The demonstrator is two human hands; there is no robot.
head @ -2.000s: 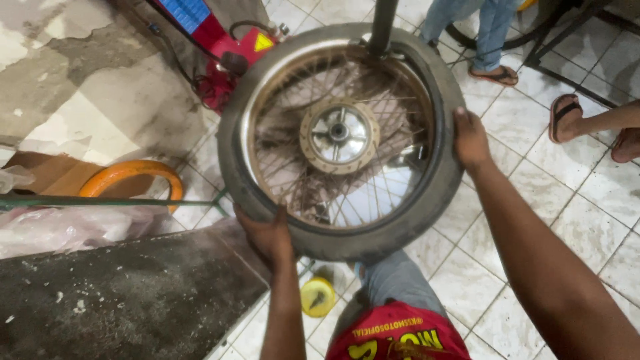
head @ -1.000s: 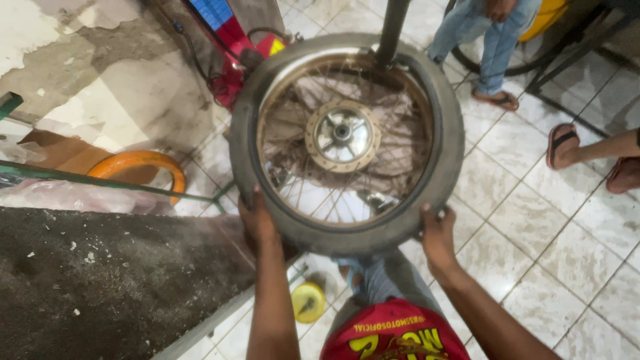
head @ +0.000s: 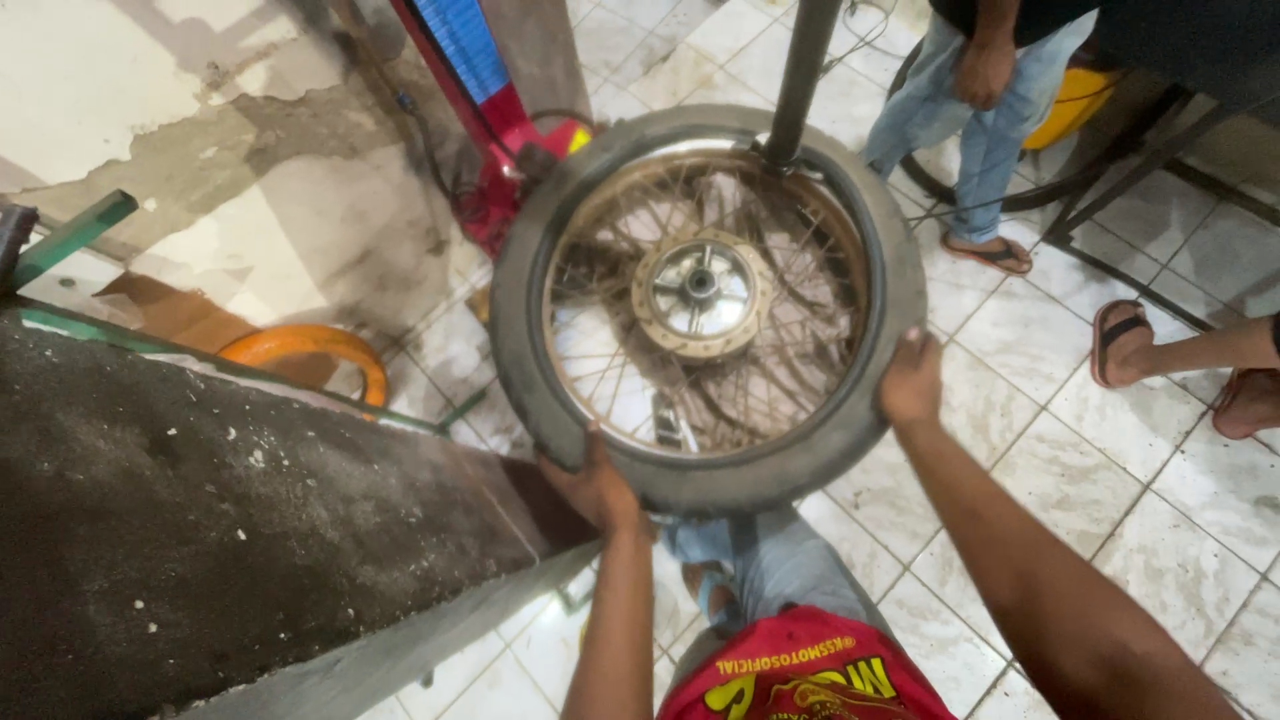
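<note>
A spoked motorcycle wheel with a black rubber tire (head: 755,487) lies roughly flat before me, its metal hub (head: 702,283) facing up. My left hand (head: 592,485) grips the tire at its lower left, thumb on the sidewall near the rim. At the lower right of the tire, my right hand (head: 912,380) holds the outer edge, its fingers partly hidden behind the rubber. A dark metal post (head: 803,80) reaches the rim at the top; how it meets the rim cannot be told. What bears the wheel from below is hidden.
A dark worn counter (head: 250,520) fills the lower left, with a green bar (head: 75,240) behind it. An orange ring (head: 310,345) lies beyond. Red and blue equipment (head: 480,80) stands at the upper left. Another person's legs (head: 985,150) and a sandaled foot (head: 1125,345) are at the right.
My right hand has moved from the tire's bottom edge up along its right side. My left hand stays on the lower left of the tire. The hub and spokes remain face up.
</note>
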